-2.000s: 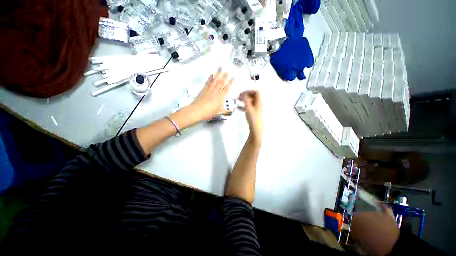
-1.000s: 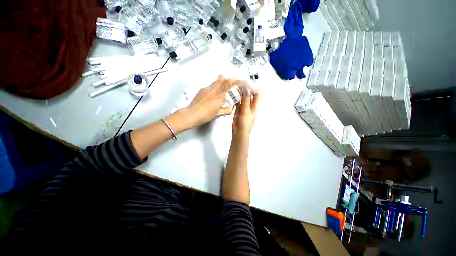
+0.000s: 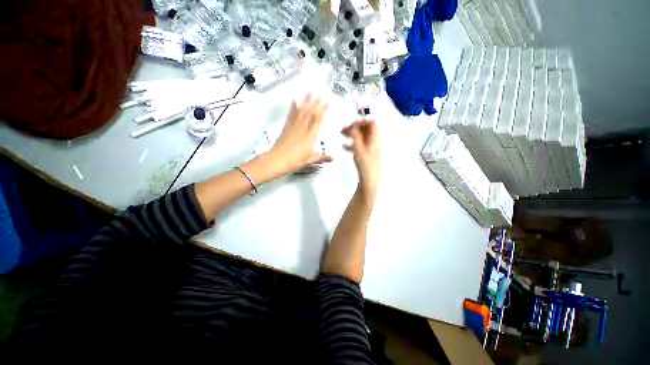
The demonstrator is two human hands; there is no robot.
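My left hand point(image 3: 301, 137), with a bracelet at the wrist, is over the white table point(image 3: 399, 214). Its thumb and fingers are around a small white piece with dark print point(image 3: 322, 147), mostly hidden and washed out by glare. My right hand point(image 3: 363, 141) is a little to the right, apart from it, with blurred, bent fingers; I cannot tell whether they hold anything. Clear bottles with dark caps point(image 3: 264, 74) are heaped beyond the hands. White sticks point(image 3: 167, 98) lie fanned at the left, beside a round clear piece with a dark centre point(image 3: 200, 121).
A brown cloth heap point(image 3: 64, 68) is at the upper left. A blue bundle point(image 3: 417, 82) lies right of the bottles. Stacked white cartons point(image 3: 509, 107) and a shorter carton row point(image 3: 460, 175) stand at the right. A rack with an orange-and-blue item point(image 3: 476, 314) is at the lower right.
My hands were together around the white printed piece a second ago and are now apart. My right hand has moved right. The person's head seen at the lower right earlier is gone.
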